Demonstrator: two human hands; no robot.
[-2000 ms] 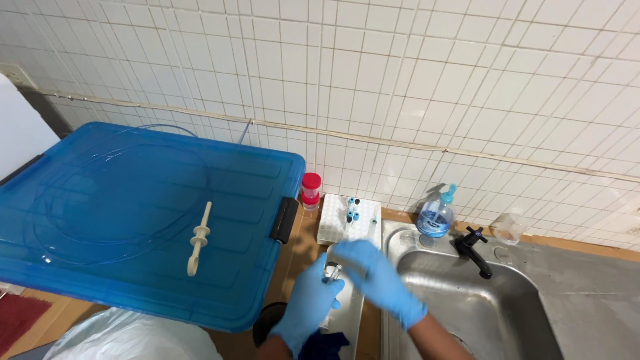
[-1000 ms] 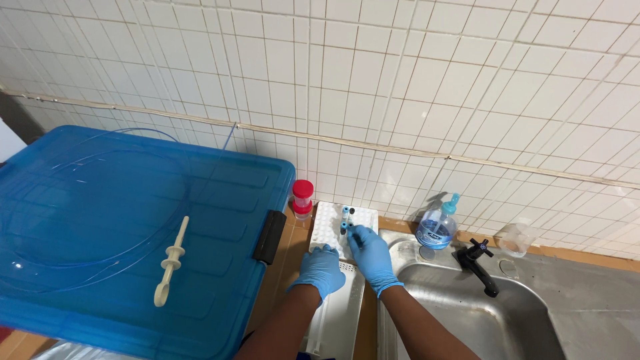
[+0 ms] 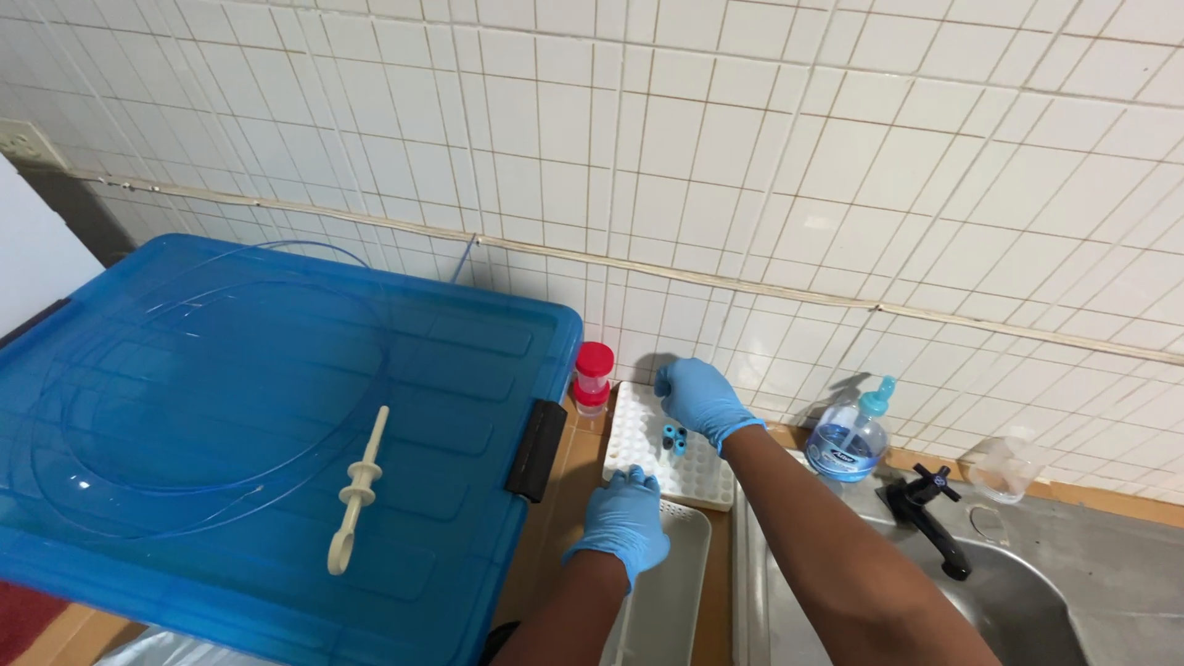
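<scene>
A white test tube rack (image 3: 703, 476) lies against the tiled wall, with several blue-capped and dark-capped tubes (image 3: 674, 440) standing near its middle. My right hand (image 3: 700, 396), in a blue glove, is over the rack's back edge with its fingers curled; whether it holds anything is hidden. At the rack's front left corner rests my gloved left hand (image 3: 622, 523), fingertips touching the edge, palm down. Below it a long white tray (image 3: 680, 573) extends toward me, partly covered by that hand. Two stacked clear cups with red lids (image 3: 594, 361) stand left of the rack.
A large blue plastic bin lid (image 3: 444, 388) fills the left side, bearing a cream plastic plunger-like piece (image 3: 359, 495) and coiled clear tubing (image 3: 388, 370). To the right are a blue soap pump bottle (image 3: 846, 449), a black tap (image 3: 925, 518), a clear plastic cup (image 3: 1004, 472) and a steel sink (image 3: 1008, 592).
My right hand has moved from beside the capped tubes to the back edge of the rack. Two seconds ago both hands were together in front of the rack; they are now apart.
</scene>
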